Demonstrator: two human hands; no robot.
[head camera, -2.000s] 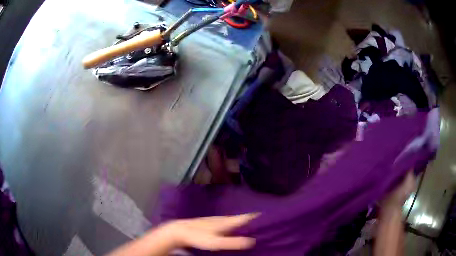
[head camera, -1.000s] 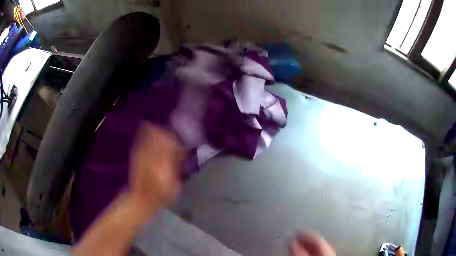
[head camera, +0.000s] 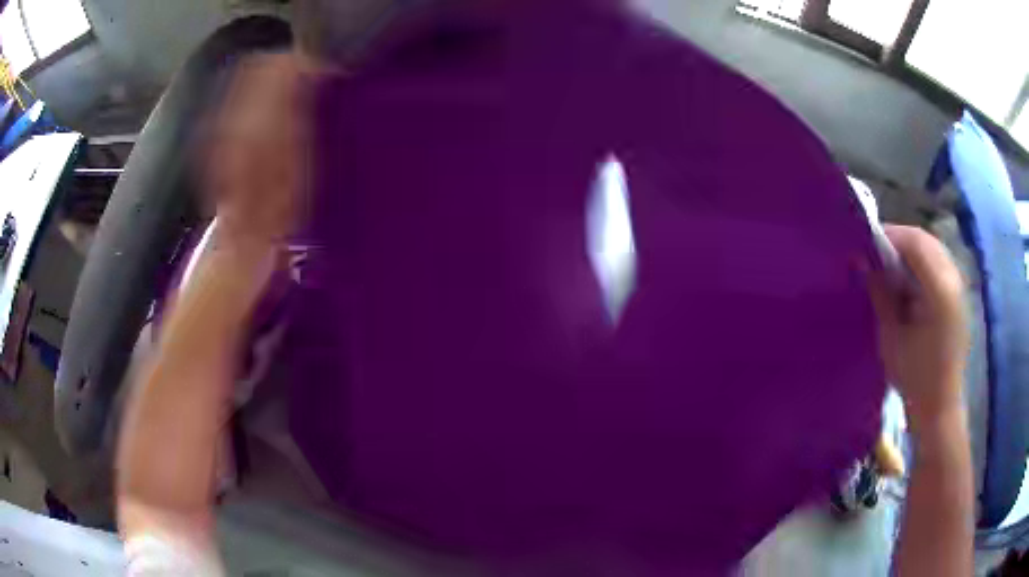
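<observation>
A large deep purple garment piece (head camera: 485, 338) is held up and spread in front of me and fills the middle of the view. A narrow pointed opening near its middle shows bright white. My left hand (head camera: 265, 147), blurred, holds its upper left edge. My right hand (head camera: 920, 293) grips its right edge, with a bit of pale cloth at the fingers. The iron (head camera: 860, 487) shows only in part below the garment's lower right edge, with its tan handle beside it. The fingertips of my left hand are too blurred to make out.
A long dark grey padded board (head camera: 135, 248) stands at the left. Part of the pressing table (head camera: 812, 550) shows at the lower right. More purple and pale cloth (head camera: 257, 349) lies behind my left forearm. A blue upright panel (head camera: 995, 327) is at the right. Windows are at both upper corners.
The purple garment piece, heaped on the table a second ago, is now lifted and spread between both hands. My right hand has risen from the bottom edge to the right side.
</observation>
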